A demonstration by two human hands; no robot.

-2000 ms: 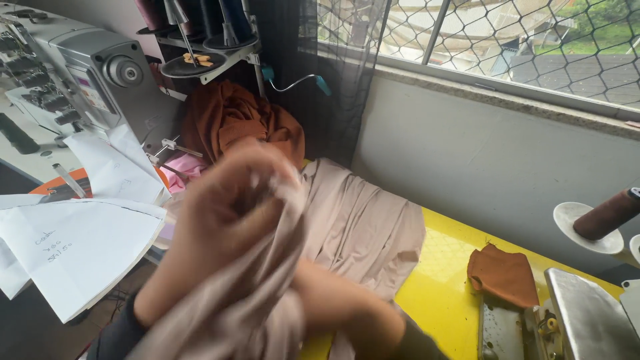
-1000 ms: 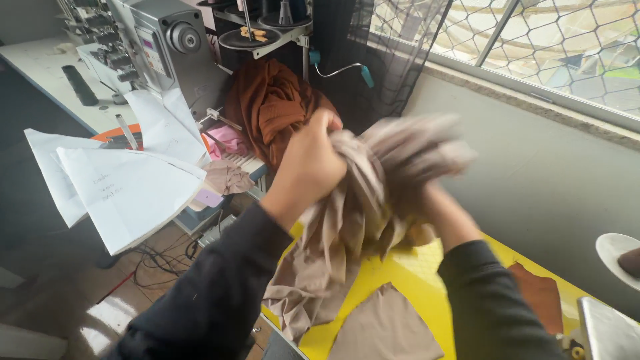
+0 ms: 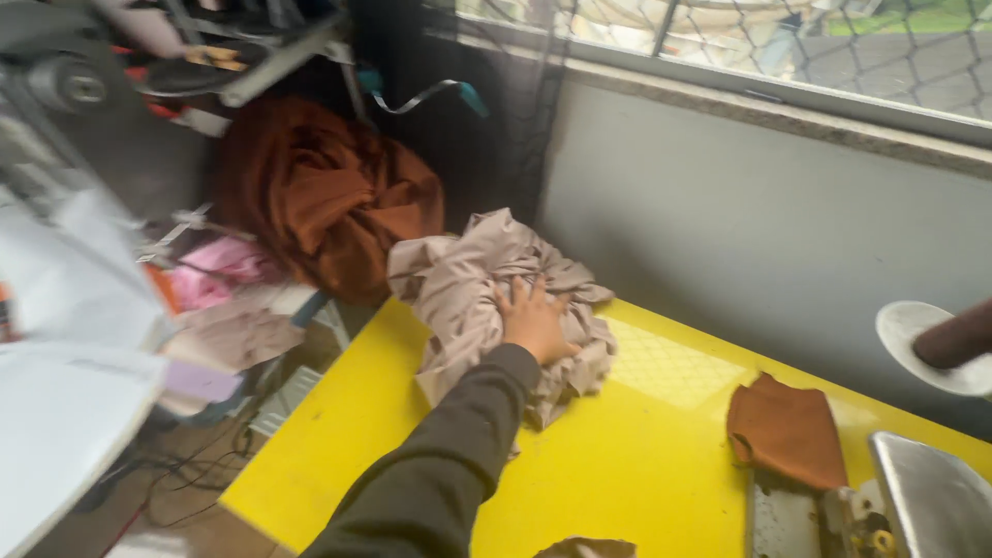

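Note:
My left hand [image 3: 535,322] lies with spread fingers on top of a crumpled heap of beige fabric [image 3: 457,298], pressing against it rather than gripping. The heap rests on the yellow tabletop [image 3: 659,465], near its back edge by the wall. A dark sleeve covers my left arm, which reaches in from the bottom of the view. My right hand is out of view. Part of another beige fabric piece [image 3: 589,549] shows at the bottom edge.
A large bundle of rust-brown fabric [image 3: 333,194] sits behind the heap. At left are white papers [image 3: 70,434], pink fabric [image 3: 221,271] and a blurred sewing machine [image 3: 70,85]. At right, a small rust-brown piece [image 3: 790,426] lies beside metal machine parts [image 3: 930,496] and a spool stand [image 3: 922,349].
The beige fabric, held up in both hands a second ago, now lies bunched at the back of the table. My right hand has left the view; my left hand has opened on the fabric.

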